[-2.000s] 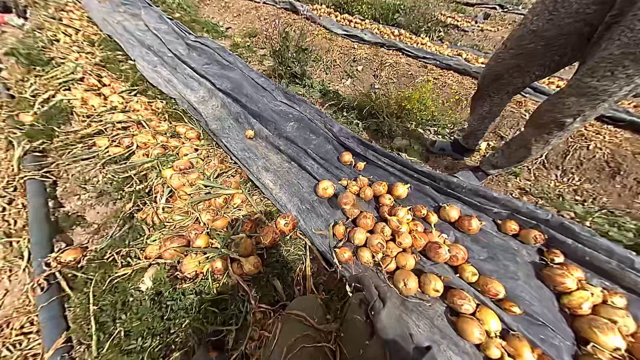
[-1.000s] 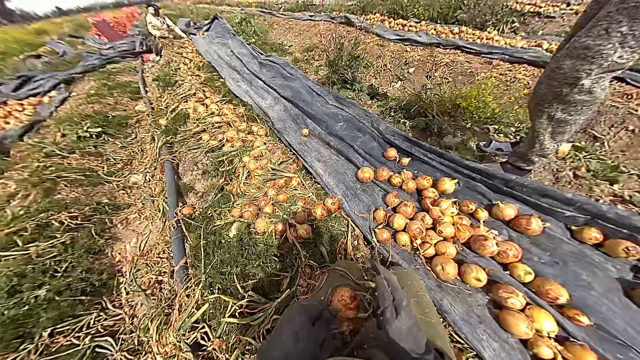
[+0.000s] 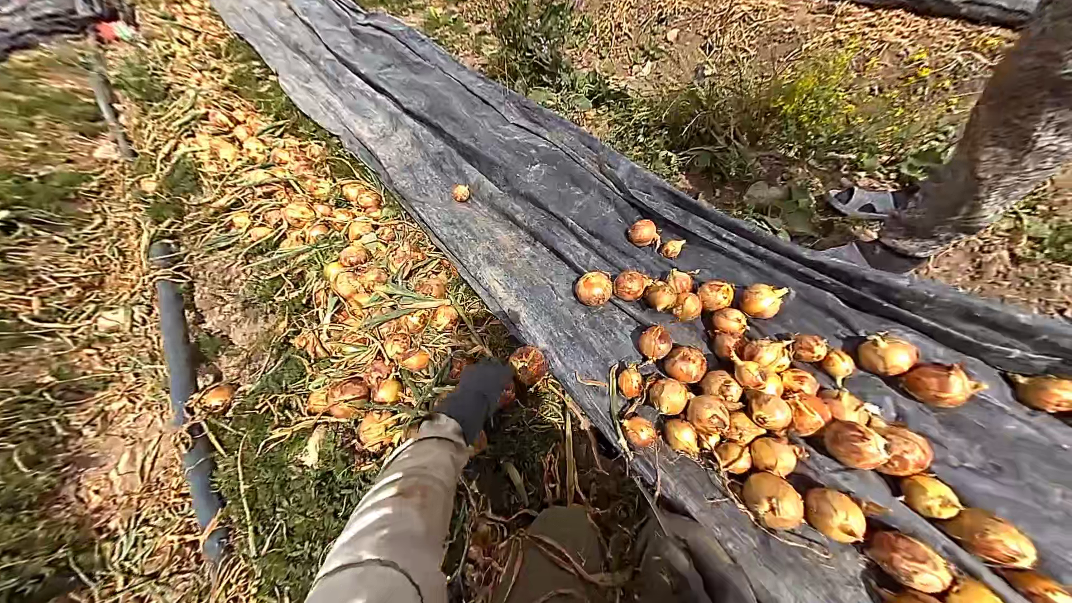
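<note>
My left hand (image 3: 476, 400), in a dark glove below a beige sleeve, reaches down among onions and dry tops beside the sheet. An onion (image 3: 528, 365) lies right at its fingertips; the glove hides whether the fingers grip anything. My right hand is not visible. Loose yellow-brown onions (image 3: 770, 412) lie in a cluster on the long dark sheet (image 3: 536, 276), to the right of my left hand. A single small onion (image 3: 461, 193) sits farther up the sheet. Many onions with withered leaves (image 3: 360, 280) cover the ground left of the sheet.
A dark pipe or hose (image 3: 177, 352) runs along the ground at left, with an onion (image 3: 218, 396) beside it. Another person's leg (image 3: 997, 142) and sandalled foot (image 3: 863, 202) are beyond the sheet at right. Green weeds (image 3: 745, 109) grow along its far side.
A second ago both gloved hands were close together at my knees around an onion. My left hand has since moved out to the ground onions. The view has swung.
</note>
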